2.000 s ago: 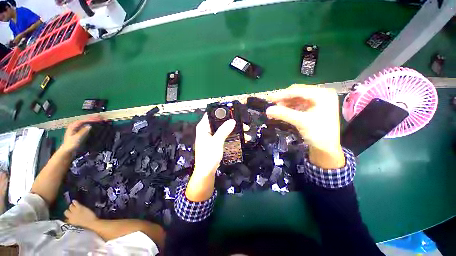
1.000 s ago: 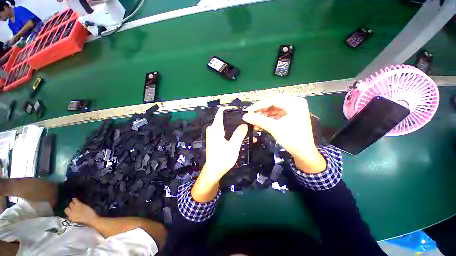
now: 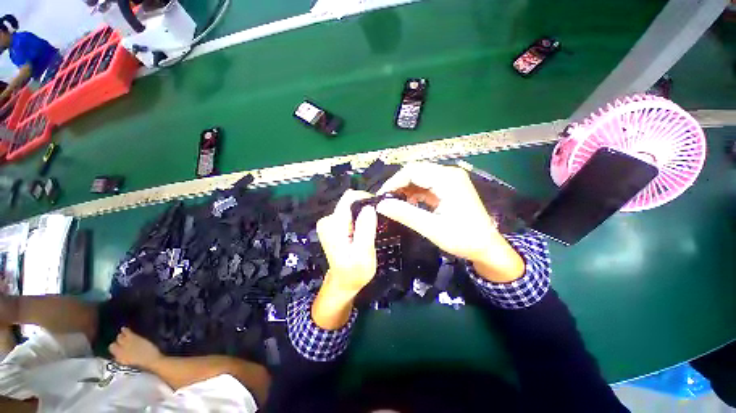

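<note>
My left hand (image 3: 349, 248) holds a black handset (image 3: 390, 252) above the pile, its keypad part showing between my hands. My right hand (image 3: 448, 211) is at the handset's upper end, thumb and fingertips pinched together beside my left thumb. A small dark piece (image 3: 365, 206) shows at the fingertips; my fingers hide most of it, so its exact position on the handset cannot be told. A large loose heap of small black pieces (image 3: 218, 266) lies on the green bench under and left of my hands.
Black handsets (image 3: 411, 103) lie spaced out on the green belt beyond the pale strip (image 3: 484, 148). A pink fan (image 3: 678, 149) with a black smartphone (image 3: 601, 193) leaning on it stands right. A neighbour's forearm and hand (image 3: 135, 350) rest left. Red trays (image 3: 85, 85) are at far left.
My right hand has come from beside the handset to its upper end, and the fingertips of both hands have met. The belt handsets have moved left. The neighbour's reaching hand has withdrawn from the pile.
</note>
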